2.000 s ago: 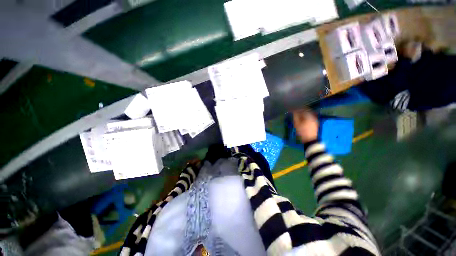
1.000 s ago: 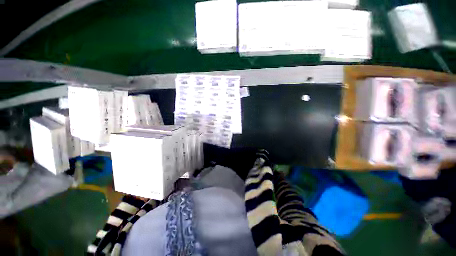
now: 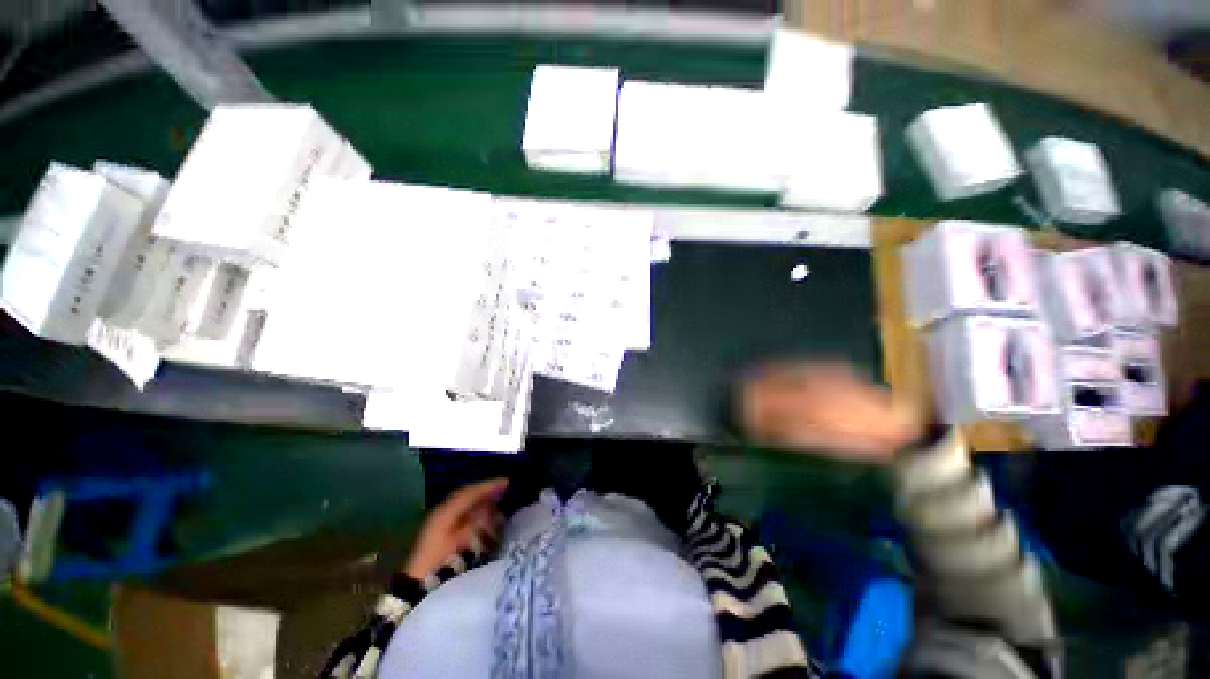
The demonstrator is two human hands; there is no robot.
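Observation:
White cartons with printed lines lie and lean on the left of the black worktop. A printed label sheet lies beside them, partly under the cartons. My left hand is below the worktop's front edge near my body, its fingers bent; whether it holds anything is unclear. My right hand is blurred over the front of the worktop, right of the sheet; its fingers cannot be made out. A tiny white piece lies on the worktop.
White product boxes sit on the green conveyor. Pink-and-dark window packs stand on brown cardboard at right. A blue stool and an open brown carton are on the floor. A person's dark sleeve shows at far right.
My left hand has come into view near my body, and my right hand over the worktop. The white cartons at left now lie differently, spread along the worktop up to the sheet.

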